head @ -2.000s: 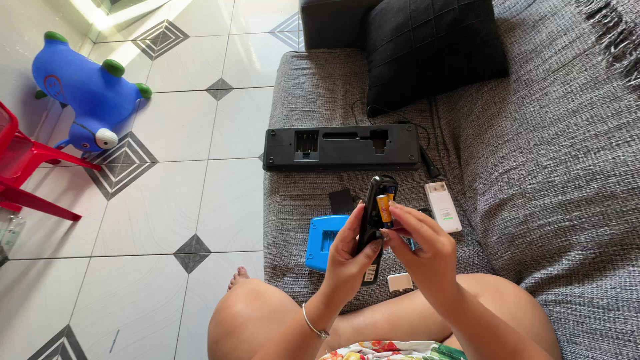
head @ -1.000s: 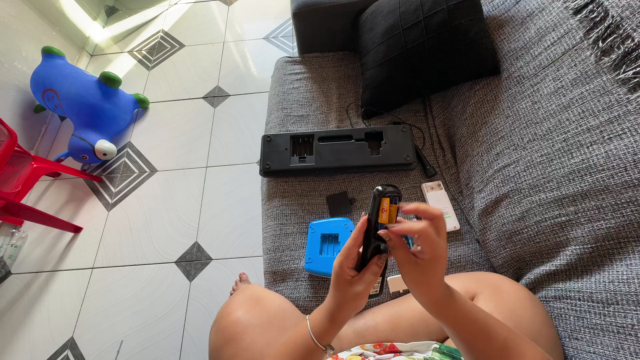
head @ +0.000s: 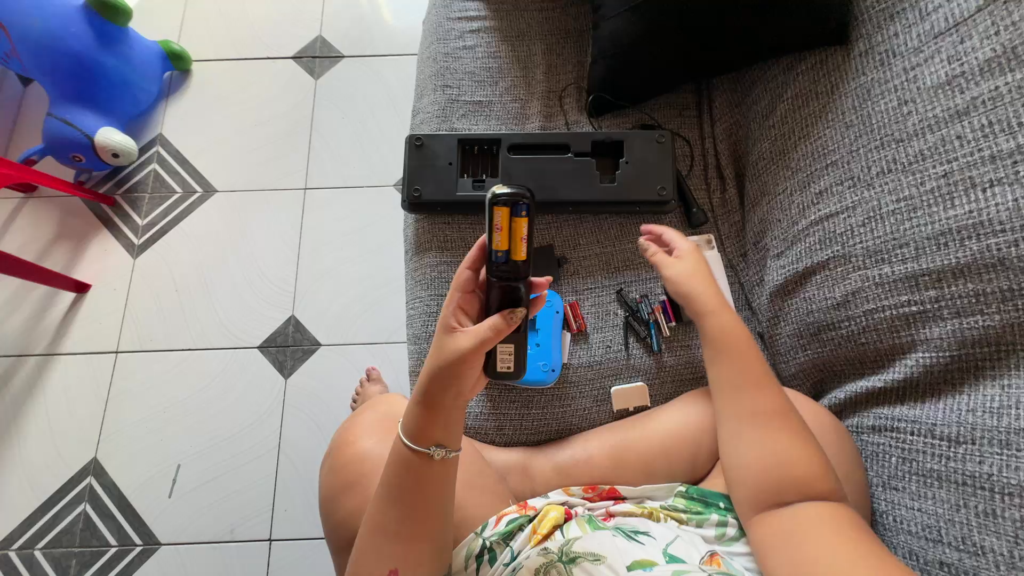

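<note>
My left hand (head: 472, 324) holds a black LG remote control (head: 507, 300) upright, its back facing me and its battery bay uncovered. Two orange and dark-blue batteries (head: 510, 233) lie side by side in the bay. Off to the right, my right hand (head: 680, 268) hangs over the sofa with fingers loosely curled and nothing seen in them, near a white device (head: 712, 260). Below it are several loose batteries and small items (head: 652, 318). A blue plastic device (head: 546, 352) lies partly behind the remote, beside red batteries (head: 575, 317). A dark cover (head: 547, 262) lies just above it.
Face down across the grey sofa (head: 496, 420) lies a black toy keyboard (head: 544, 172) with open battery bays. A microphone (head: 694, 204) with a cable sits at its right end. A white cover (head: 630, 396) is near my legs. A blue inflatable toy (head: 96, 80) stands left on the tiles.
My right hand has left the remote and moved right, toward the white device. One second ago its fingers were at the battery bay. The view has come closer to the sofa.
</note>
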